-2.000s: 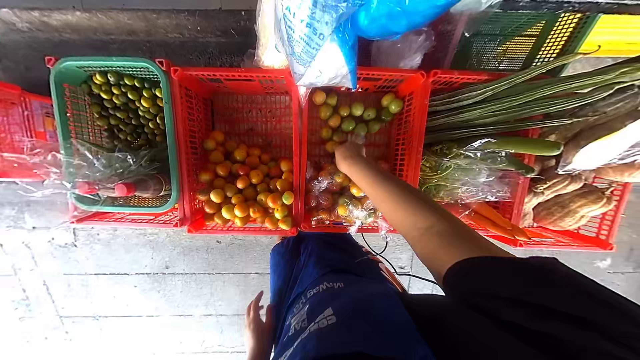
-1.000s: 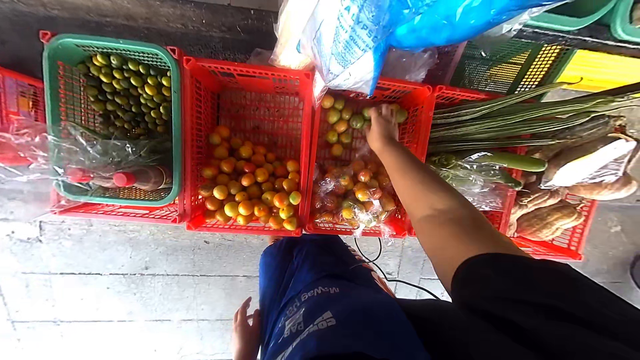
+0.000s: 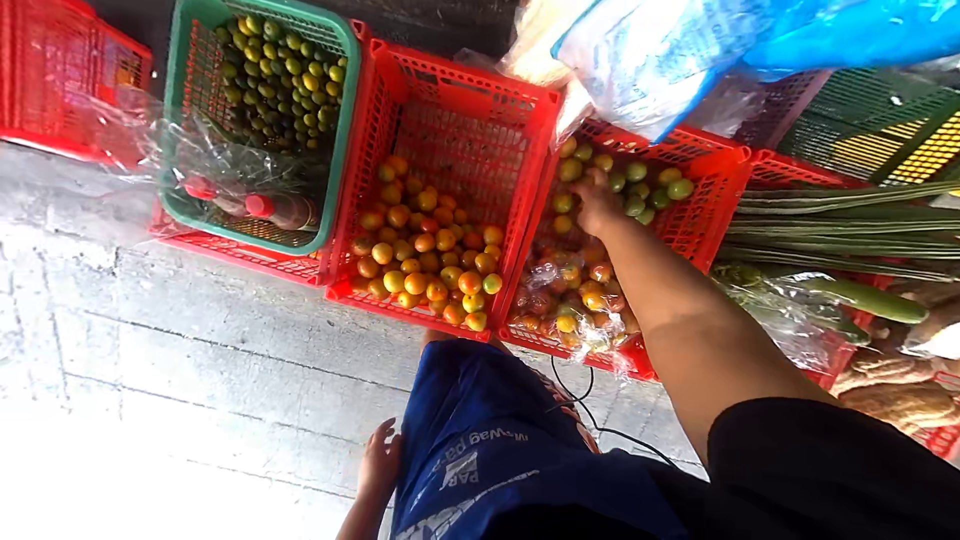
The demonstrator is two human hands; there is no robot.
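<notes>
My right hand [image 3: 596, 201] reaches into a red plastic crate [image 3: 694, 247], its curled fingers among loose green and yellowish tomatoes [image 3: 636, 187]; whether it grips one cannot be told. In the near part of that crate, redder tomatoes [image 3: 592, 292] lie partly under clear plastic. Just left, another red crate [image 3: 450, 90] holds a pile of orange tomatoes [image 3: 427, 241]. My left hand [image 3: 380, 459] hangs low beside the blue garment [image 3: 480, 420], fingers apart, holding nothing.
A green basket [image 3: 346, 142] holds calamansi [image 3: 277, 75] and red-capped bottles [image 3: 279, 208] under plastic. Blue and white plastic bags [image 3: 645, 60] overhang the crates. To the right lie long green pods [image 3: 832, 225] and a green gourd [image 3: 862, 298]. A black cord [image 3: 607, 429] runs below.
My right hand has moved left across the green tomatoes within the same crate. My left hand still hangs beside the blue garment. The view has tilted.
</notes>
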